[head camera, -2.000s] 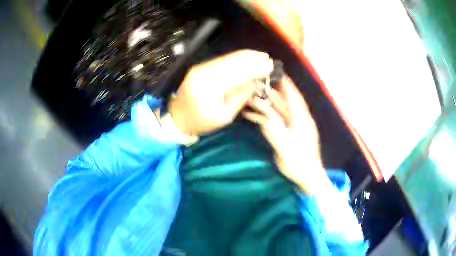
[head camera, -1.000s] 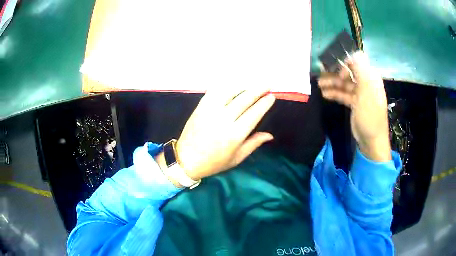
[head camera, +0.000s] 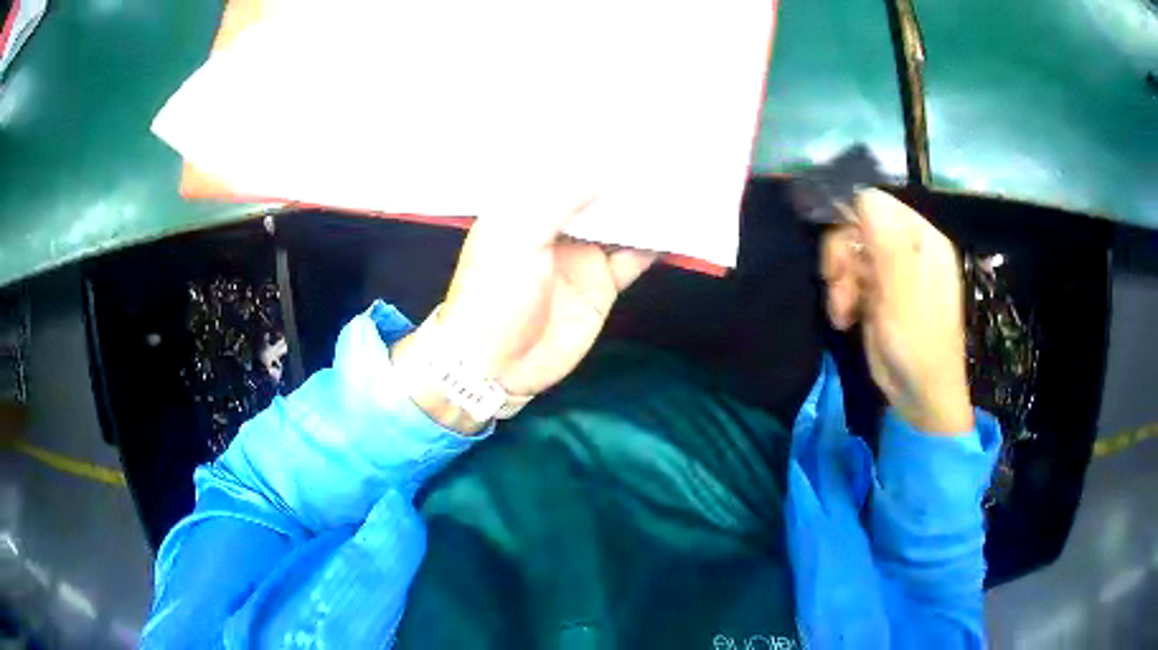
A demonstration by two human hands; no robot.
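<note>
A white cover sheet (head camera: 483, 114) lies on a red-orange backing board (head camera: 210, 184), whose edge shows along the near side and at the left. The sheet's left corner sticks out past the board. My left hand (head camera: 540, 298) grips the near edge of this pack, with fingers under it and the thumb side on top. My right hand (head camera: 902, 292) holds a dark binder clip (head camera: 838, 184) to the right of the pack, apart from it. The clip is blurred.
The green bench (head camera: 1041, 102) has a dark seam (head camera: 912, 89) at the right. Black bins with jumbled clips stand at the left (head camera: 235, 343) and right (head camera: 1003, 356) of my lap. Part of another red-edged pack (head camera: 18, 32) shows at the top left.
My left hand has gone from lying on the sheet to gripping the near edge. The pack has shifted left and tilted a little. My right hand has moved slightly down and left with the clip.
</note>
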